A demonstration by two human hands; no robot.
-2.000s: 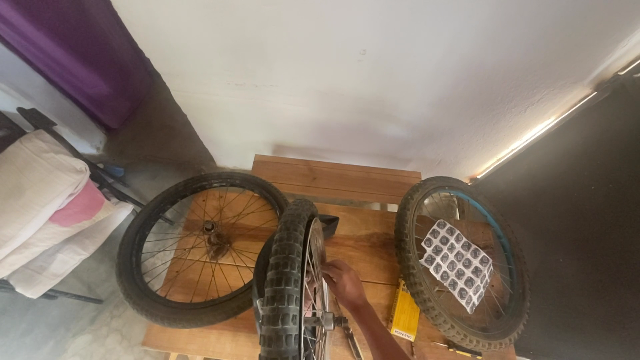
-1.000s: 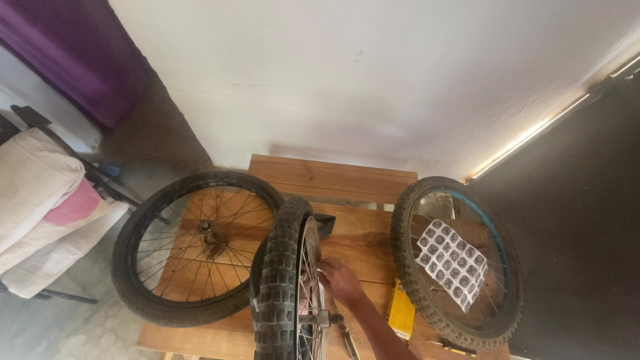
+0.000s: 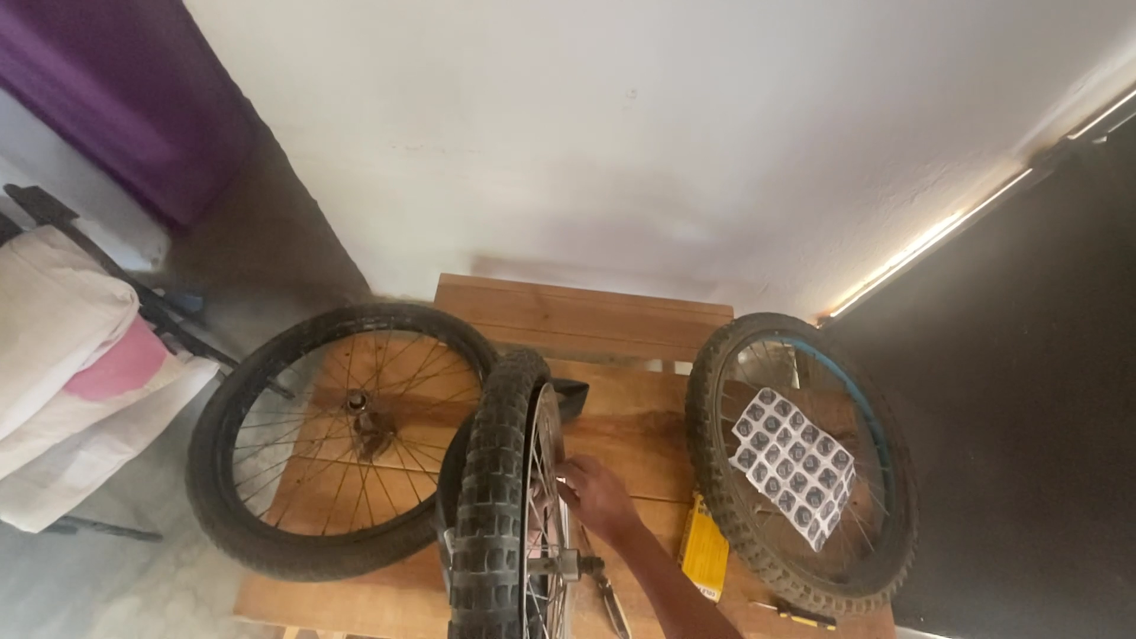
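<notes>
A bicycle wheel with a knobby black tyre (image 3: pixel 497 497) stands upright near the bottom centre, its axle and hub (image 3: pixel 564 564) pointing right. My right hand (image 3: pixel 596 497) is at the right side of this wheel, its fingers at the rim and spokes; whether they grip anything cannot be told. My left hand is not visible. Behind the upright wheel, a black rubber piece (image 3: pixel 570 398) shows. A second wheel with a smoother tyre (image 3: pixel 213 497) lies at the left. On the right is a third wheel with a knobby tyre (image 3: pixel 710 417) and partly blue rim, with a sheet of patches (image 3: pixel 794 466) on it.
The wheels rest on a wooden table (image 3: pixel 621 426), with a wooden bench (image 3: pixel 577 311) behind it by the wall. A yellow box (image 3: pixel 704 550), a metal tool (image 3: pixel 612 608) and a yellow-and-black handled tool (image 3: pixel 803 617) lie near the right. A chair with pale cloth (image 3: pixel 62 355) stands left.
</notes>
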